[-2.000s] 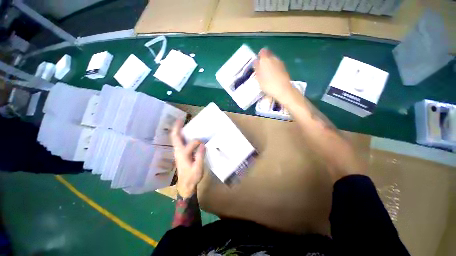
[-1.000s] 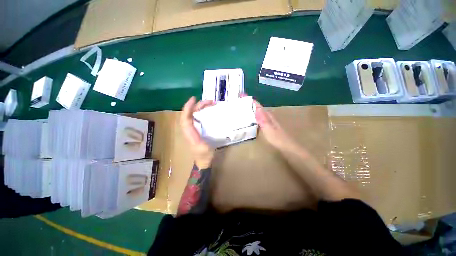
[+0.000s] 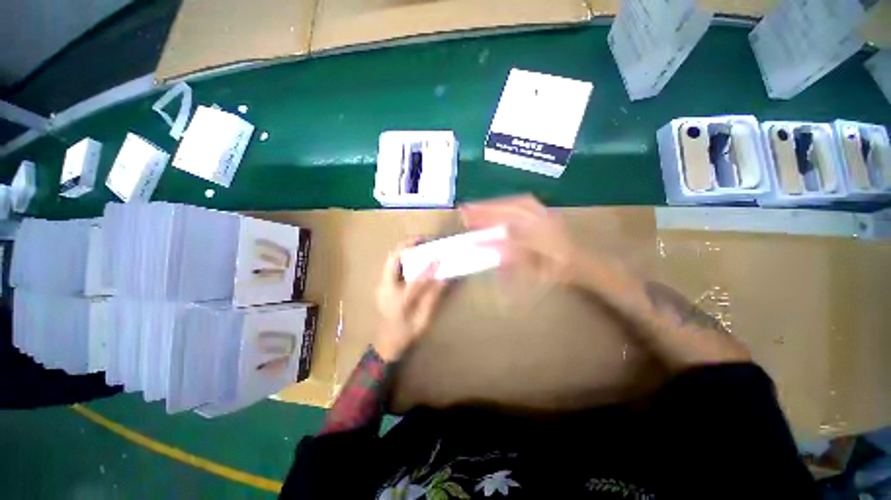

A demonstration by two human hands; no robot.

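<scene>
My left hand [image 3: 405,298] is around the left end of a white box [image 3: 457,252], its fingers on the near side. My right hand [image 3: 528,239] is blurred and lies at the box's right end. The box is held above the cardboard sheet [image 3: 469,352] in front of me, with a narrow white side showing. Its other faces are hidden or washed out. Just beyond, an open white inner tray [image 3: 385,168] with a dark middle sits on the green belt.
Dense rows of white printed lids [image 3: 166,254] stand at left. A closed box [image 3: 537,122] lies on the conveyor belt [image 3: 322,107]. Trays with pale devices [image 3: 698,161] are at right, below upright folded cards [image 3: 655,44]. More white boxes and a looped strip [image 3: 176,107] are at left.
The held box has come nearer to me, off the inner tray's front edge, and turned so a narrow side shows. The view has shifted slightly. My right hand has moved on the box's right end.
</scene>
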